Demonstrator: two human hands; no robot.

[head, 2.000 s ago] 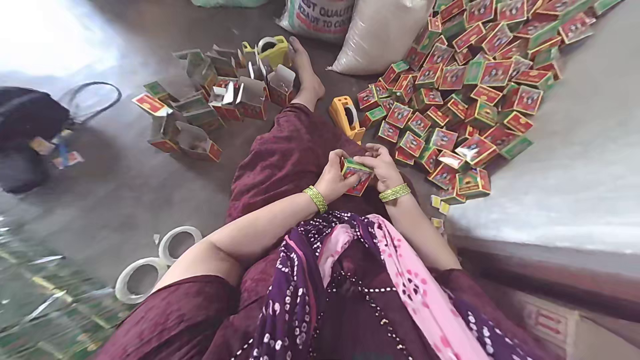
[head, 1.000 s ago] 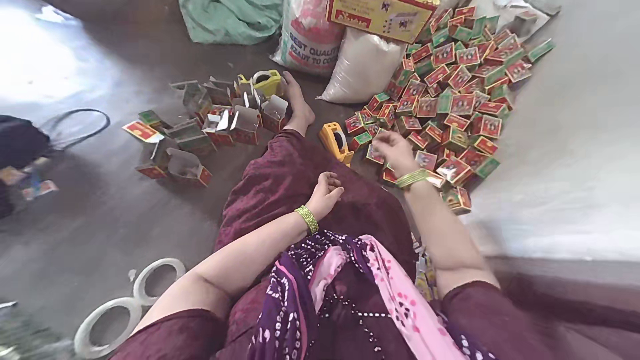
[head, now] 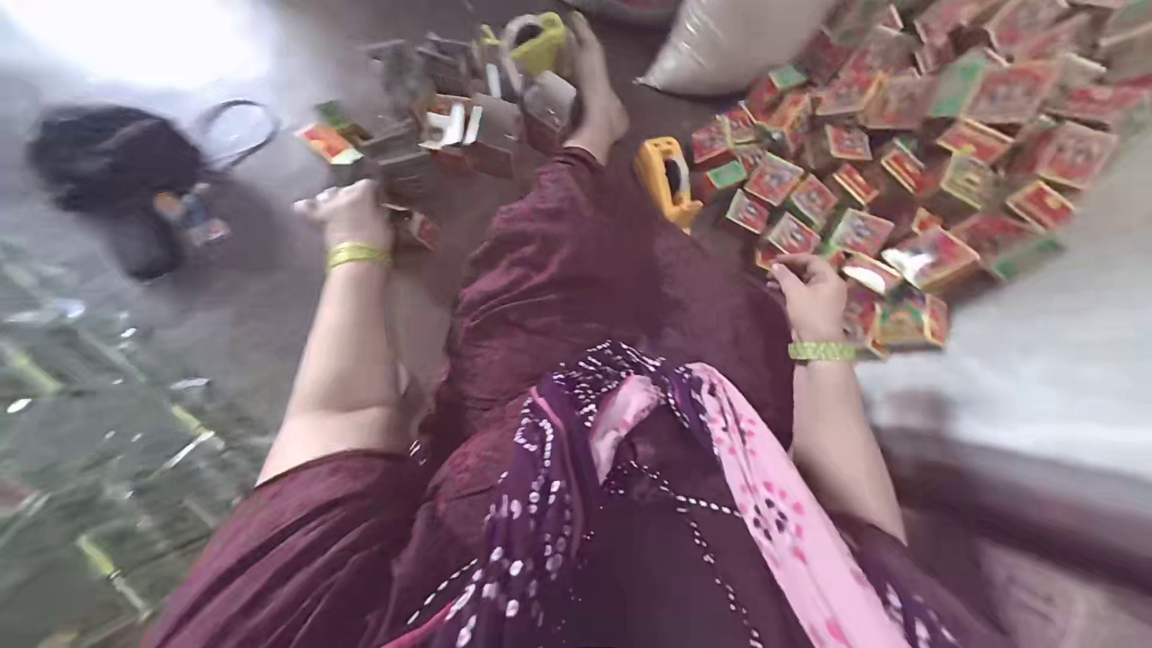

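Observation:
My left hand (head: 349, 214) reaches to the near left edge of a group of open cardboard boxes (head: 490, 144); its fingers are blurred, and whether they grip a box cannot be made out. My right hand (head: 813, 288) is by the near edge of a heap of small red and green printed cardboard boxes (head: 861, 232), with thumb and forefinger close together; nothing is clearly seen between them. An orange tape dispenser (head: 666, 183) lies on the floor beside my knee. Beyond the open boxes, near my foot, is a yellow-green tape dispenser (head: 537, 43).
A black bag (head: 112, 162) with a strap lies on the floor at the left. A filled white sack (head: 733, 45) stands at the back, beside the heap. My outstretched leg (head: 558, 243) lies between the open boxes and the heap. Transparent sheeting (head: 99, 432) covers the lower left.
Two seconds ago both hands held a small box over my lap. They have since parted: my left hand has moved out left to the open boxes, and my right hand is by the heap.

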